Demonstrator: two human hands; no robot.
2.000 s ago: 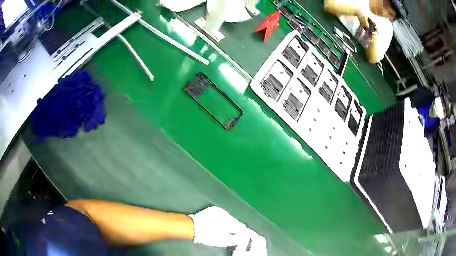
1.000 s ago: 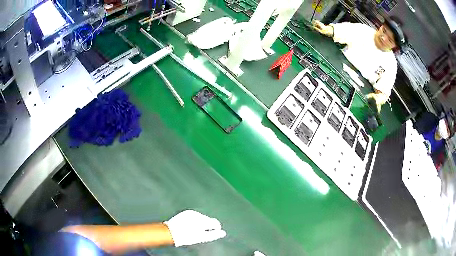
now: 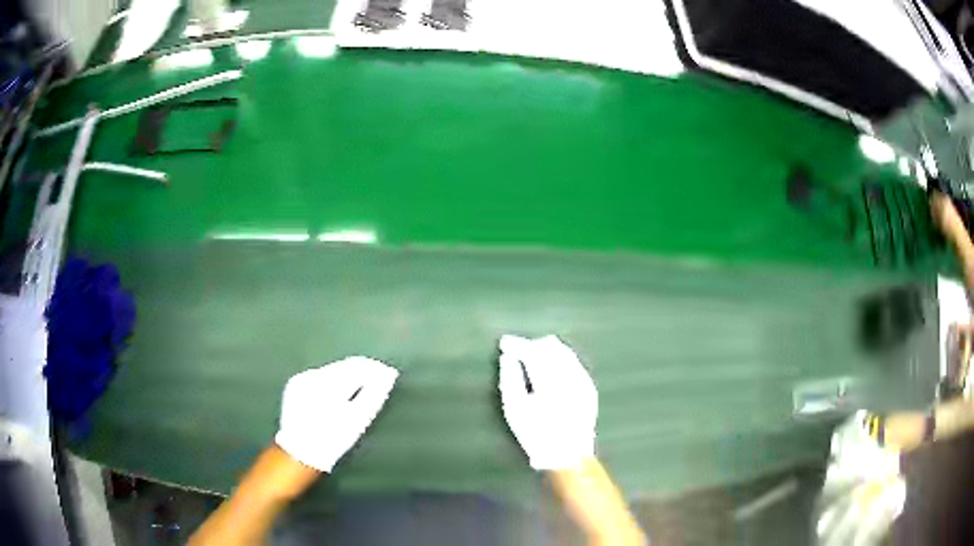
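Note:
My left hand point(image 3: 336, 412), in a white glove, is at the lower left over the grey-green ledge. My right hand point(image 3: 549, 403), also in a white glove, is at the lower centre. The fingers of both hands are drawn together, and I see nothing held in them. A phone middle frame point(image 3: 150, 130), black with a large open window, lies on the green conveyor belt point(image 3: 513, 160) at the upper left, beside the pale guide rails point(image 3: 160, 103). It is well away from both hands.
A dark-blue heap point(image 3: 85, 343) sits on the ledge's left end. A white blister tray point(image 3: 523, 29) and the tray stack point(image 3: 790, 53) stand behind the belt. Blurred dark frames point(image 3: 894, 224) lie at the right, near another person's arms point(image 3: 951, 233). A dark block point(image 3: 892, 318) is below them.
My view has turned to the right and levelled. Both hands now show fully in front of me; before, my right hand was barely visible at the bottom edge. The frame appears closer to the guide rails.

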